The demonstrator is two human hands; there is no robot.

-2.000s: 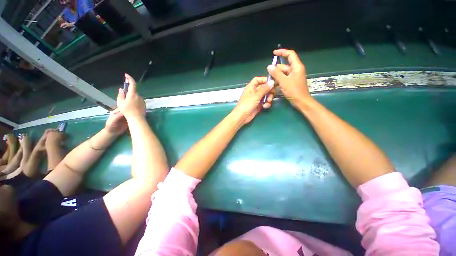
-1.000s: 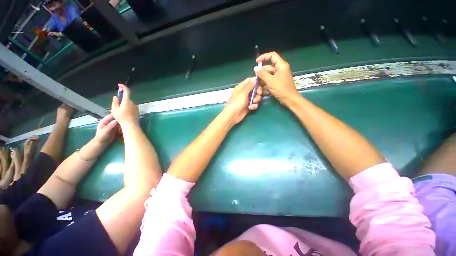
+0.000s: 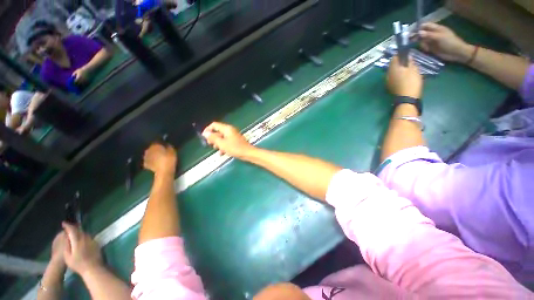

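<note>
My left hand (image 3: 160, 158) is over the dark green belt, beyond the white rail, with its fingers curled down. A small dark tip shows just past its fingers; whether the hand grips it is hidden. My right hand (image 3: 227, 140) is also past the rail. Its thumb and fingertips pinch at a slim dark pen (image 3: 200, 136) with a pale end, low over the belt. Other pens lie spaced on the belt, one (image 3: 129, 174) left of my left hand and several (image 3: 252, 94) beyond my right hand.
The chipped white rail (image 3: 287, 111) runs diagonally beside the glossy green ledge (image 3: 263, 205). At right, a neighbour in purple holds silver sticks (image 3: 401, 44) over a pile (image 3: 426, 63). A neighbour's hands (image 3: 79, 249) hold a dark item at left. A person in purple (image 3: 70, 58) sits across.
The view has swung right and tilted. My hands have separated and reached forward over the belt; the pen they held upright together is no longer between them. The purple-sleeved neighbour's hands have come into view.
</note>
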